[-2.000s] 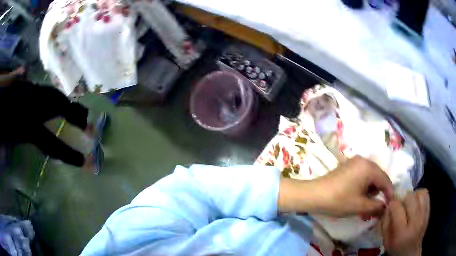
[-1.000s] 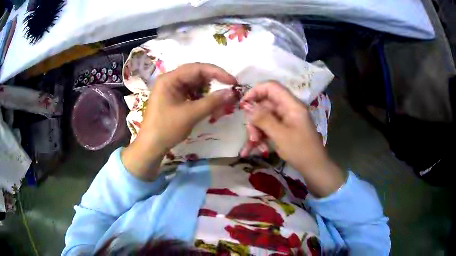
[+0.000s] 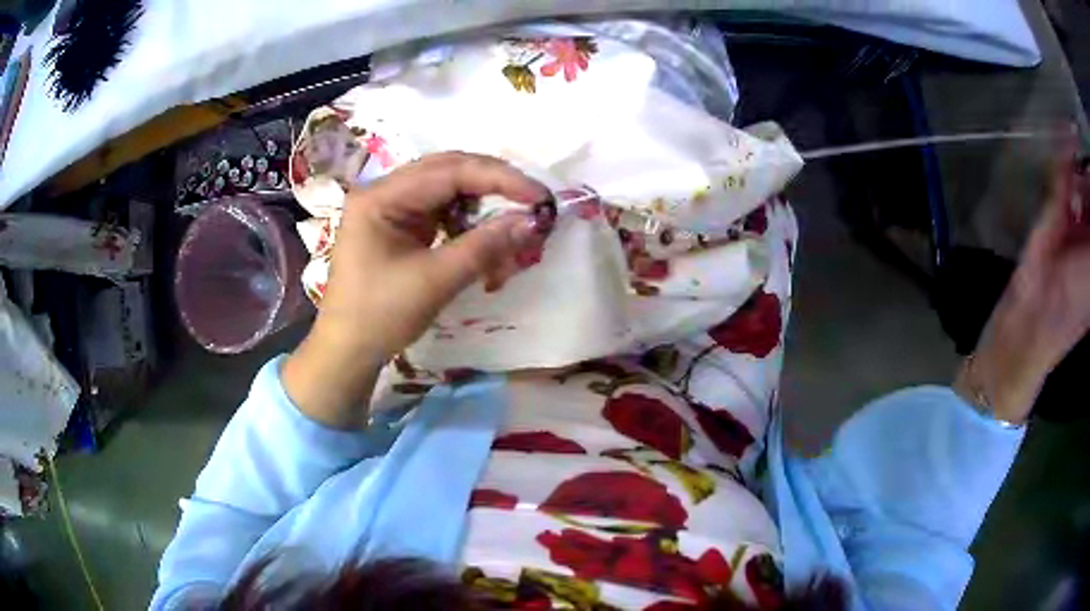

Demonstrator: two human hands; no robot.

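The cream-white garment (image 3: 562, 131) with small pink-red flowers lies bunched on the lap and up against the table edge. My left hand (image 3: 436, 239) pinches its cloth edge between thumb and index finger, near a small dark round spot. My right hand (image 3: 1040, 275) is raised far out at the right edge of the picture, partly cut off and blurred. A pale thread (image 3: 932, 141) runs taut from the garment's right side to the right fingertips. A needle cannot be made out.
The long white-covered table (image 3: 299, 30) runs across the top, with a black spiky thing (image 3: 90, 48) on it. A pink translucent bin (image 3: 233, 277) stands on the floor at left, beside a tray of small round ends (image 3: 239, 173). White floral cloth (image 3: 30, 382) hangs at far left.
The view has swung to face the lap. My right hand has moved from beside the left fingers far out to the right, drawing the thread out. My left hand still pinches the cloth.
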